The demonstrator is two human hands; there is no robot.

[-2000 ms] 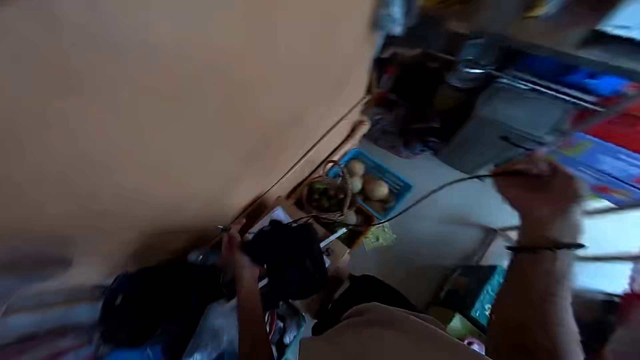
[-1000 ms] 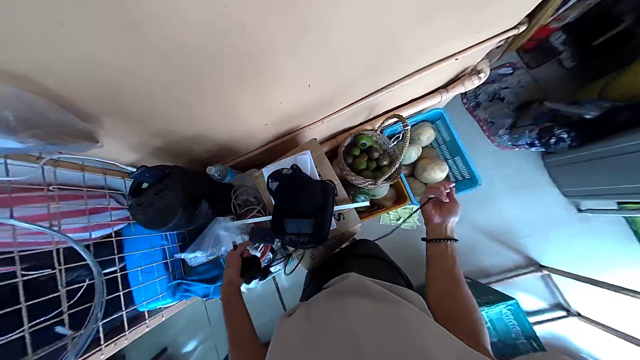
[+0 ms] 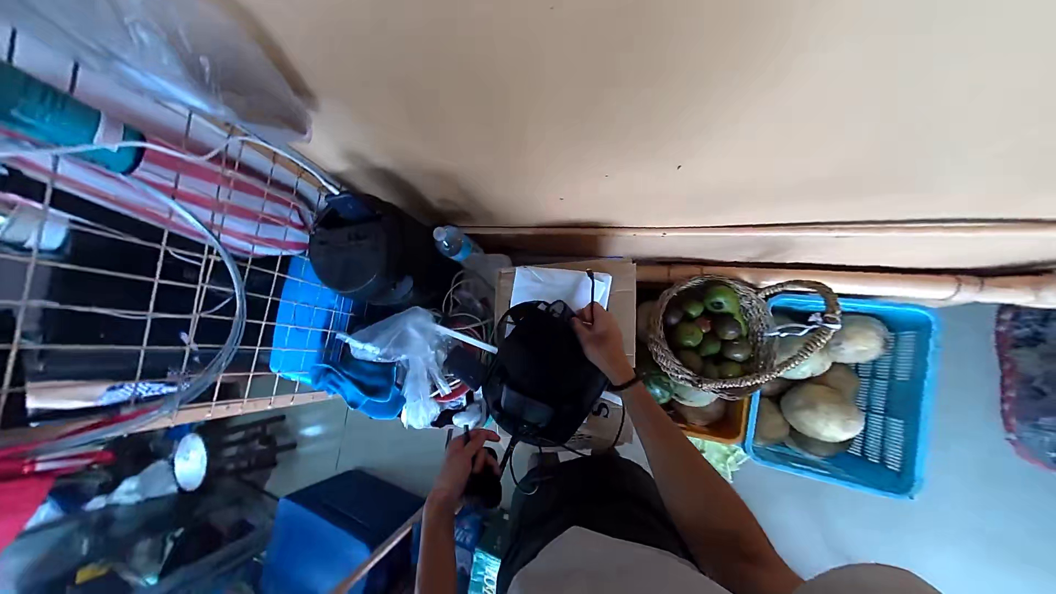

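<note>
A black bag lies on a cardboard box, over a white sheet of paper. My right hand is at the bag's upper right edge, its fingers closed on a thin black cable whose end points up toward the wall. Below and left of the bag, my left hand holds a small black object, partly hidden by the fingers; I cannot tell what it is. A black strap or cable hangs between that object and the bag.
Right of the box stand a wicker basket of green fruit and a blue plastic crate of large pale fruit. A wire grid, a black cylindrical container, a plastic bottle and a clear plastic bag are at left.
My right hand has moved left, from beside the blue crate to the black bag, with the cable still in it. My left hand stays low, left of the bag. The view has turned.
</note>
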